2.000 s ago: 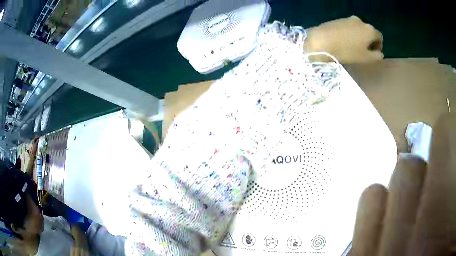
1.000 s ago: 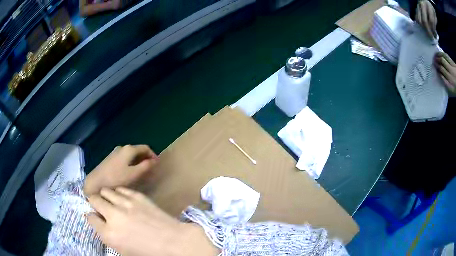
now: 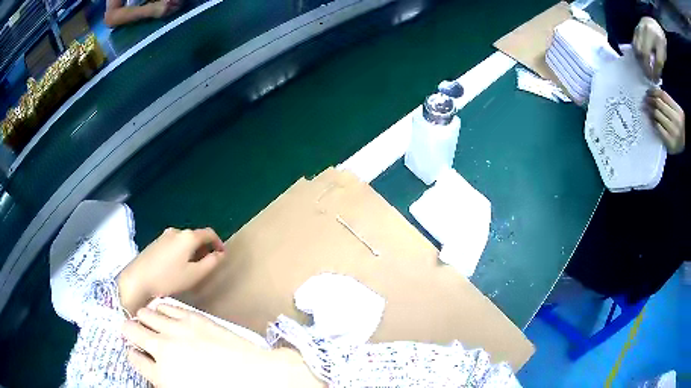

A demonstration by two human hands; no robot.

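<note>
A white housing (image 3: pixel 246 331) lies on the cardboard at the lower left. Only a strip of its rim shows; my right hand and sleeve hide most of it. My right hand (image 3: pixel 204 345) lies over it, palm down, fingertips by my left wrist; its grip is hidden. My left hand (image 3: pixel 173 264) is just beyond, above the cardboard, fingers loosely curled with nothing seen in them. A crumpled white cloth (image 3: pixel 345 303) lies beside my right sleeve. A cotton swab (image 3: pixel 357 235) lies on the cardboard (image 3: pixel 280 227).
A pump bottle (image 3: pixel 433 144) and a folded white cloth (image 3: pixel 457 220) stand and lie right of the cardboard. Another housing (image 3: pixel 87 250) is on the green belt (image 3: pixel 273 129) at left. At right, a person holds a housing (image 3: pixel 617 125) beside a white stack (image 3: pixel 574 57).
The view has swung right from the printed housing face to the bottle and swab. Since the last frame, the housing's rim has come into view between my hands, which remain close together.
</note>
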